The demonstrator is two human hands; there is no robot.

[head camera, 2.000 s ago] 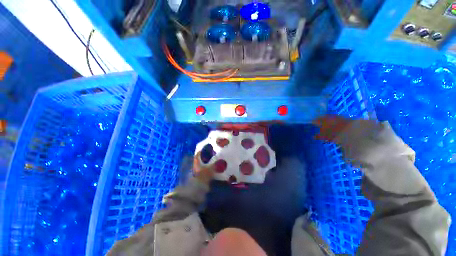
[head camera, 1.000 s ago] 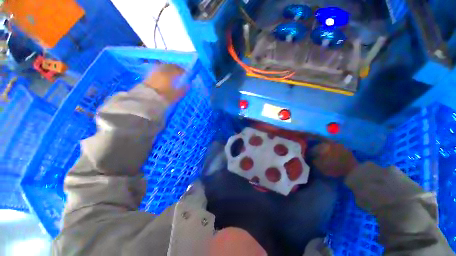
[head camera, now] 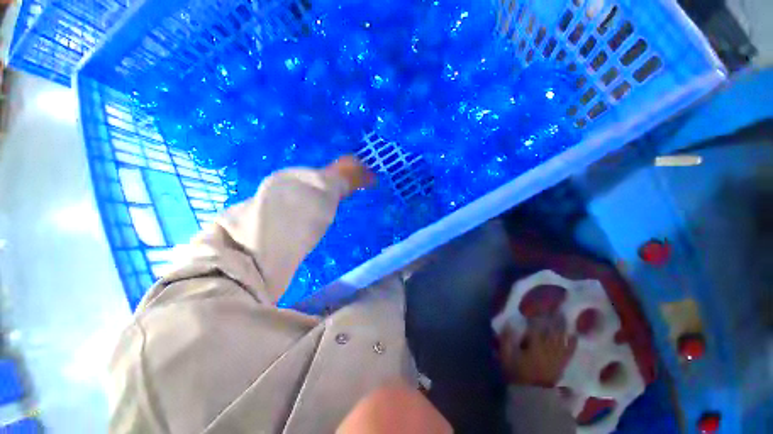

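Observation:
The blue crate fills the upper middle of the view and holds many shiny blue plastic parts. My left hand reaches down among the parts, small and blurred; whether its fingers hold a part cannot be told. The white tray with round holes lies at the lower right on the red stool. My right hand lies over the tray's left part; its fingers are blurred, and whether they grip the tray cannot be told.
The blue machine front with red buttons stands at the right edge. Part of another blue crate shows at the upper left. My knees in dark cloth are between the crate and the tray.
The view has turned to the left crate. My left hand has moved from over its rim down into the parts. My right hand has moved from beside the tray onto it.

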